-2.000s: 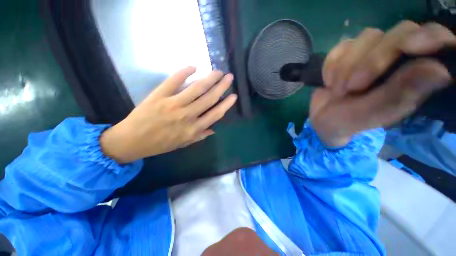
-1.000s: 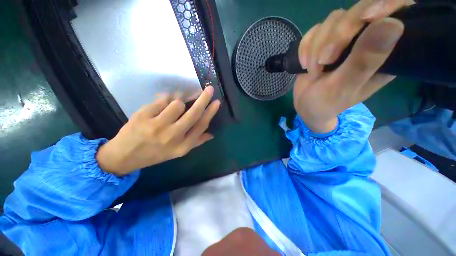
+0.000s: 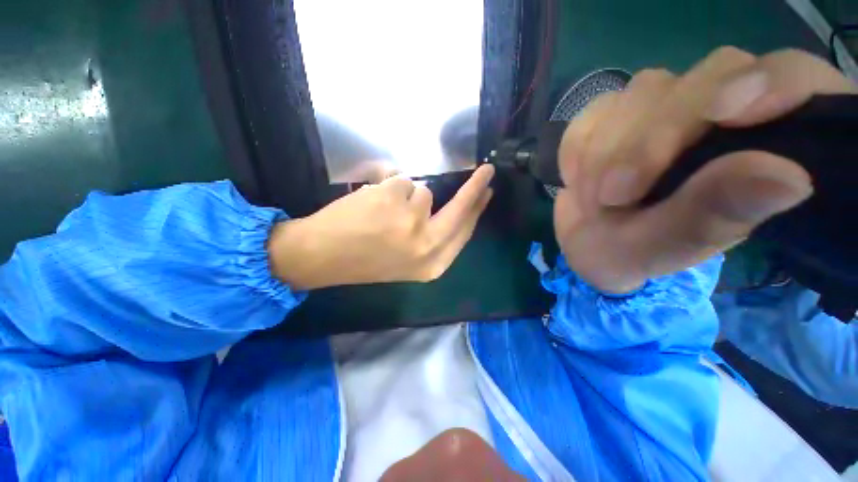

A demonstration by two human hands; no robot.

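Observation:
The open tablet body shows a bright silver plate inside a black fixture tray at the upper middle. My left hand lies at its near edge, fingers bent, one fingertip at the near right corner. My right hand is closed around the black electric screwdriver. Its nose and bit point left and meet the device's near right corner beside my left fingertip. Whether a screw is on the bit is too small to tell. The round grey screw tray is mostly hidden behind my right hand.
The dark green bench mat lies under the work. A thin red wire runs along the device's right side. A blue sleeve of another person and a white surface show at the lower right.
The screwdriver tip has left the round screw tray and moved left to the device's corner. The device, fixture and screw tray appear further right in the picture. My left fingertips stay at the near edge.

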